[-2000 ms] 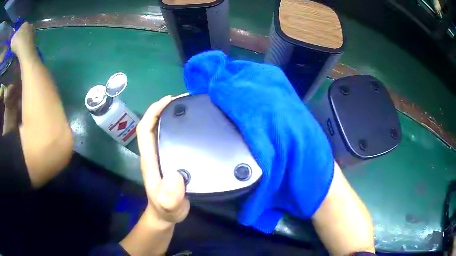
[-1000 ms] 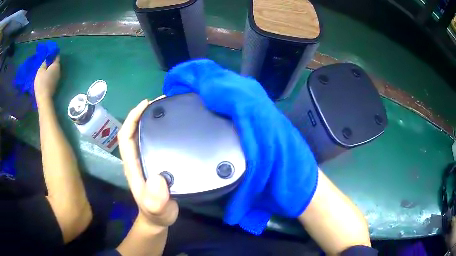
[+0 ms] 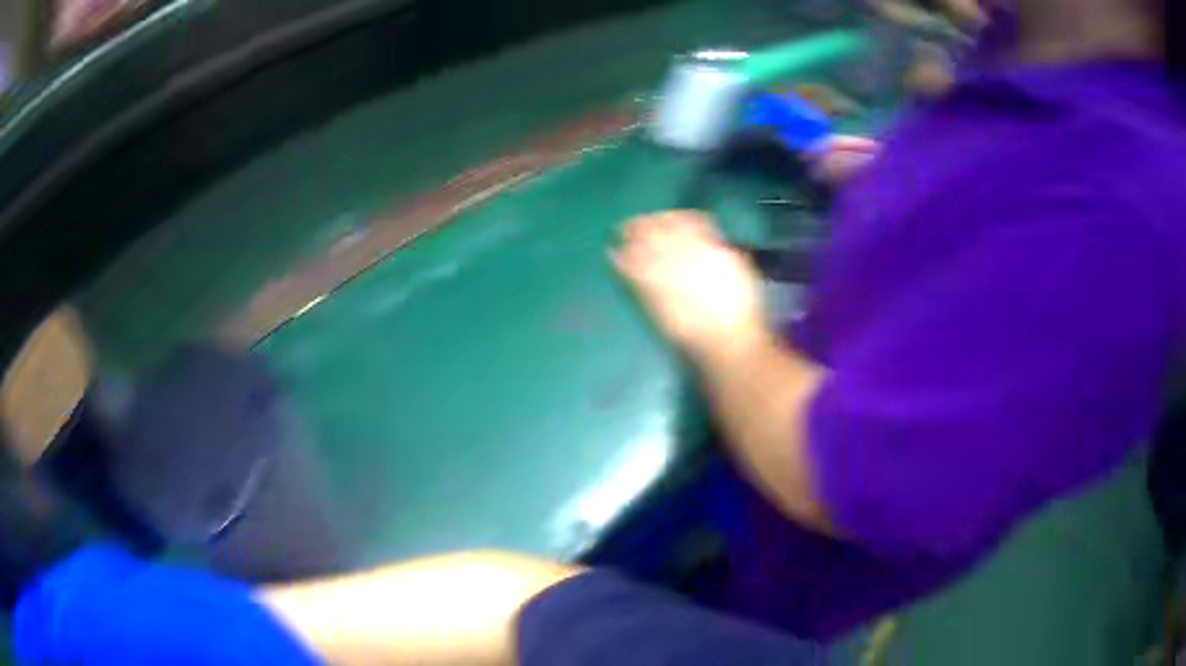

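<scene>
The picture is blurred. A bright blue cloth (image 3: 156,612) is at the bottom left, cut off by the edge. My right forearm (image 3: 416,605) runs into it from the right, and the cloth covers my right hand. My left hand is out of the picture. A dark grey speaker unit (image 3: 202,442) stands on the green bench just above the cloth. The unit with silver-grey base seen earlier cannot be made out.
A wood-topped unit (image 3: 46,384) is at the left edge. A person in a purple shirt (image 3: 988,299) is at the right, one hand (image 3: 689,280) over the green bench (image 3: 481,351). A white container (image 3: 698,102), a blue cloth (image 3: 787,120) and a dark looped object (image 3: 767,195) lie beyond.
The view has swung to the right. The labelled bottle, my left hand and the unit it held have left the picture. The person in purple has come into view.
</scene>
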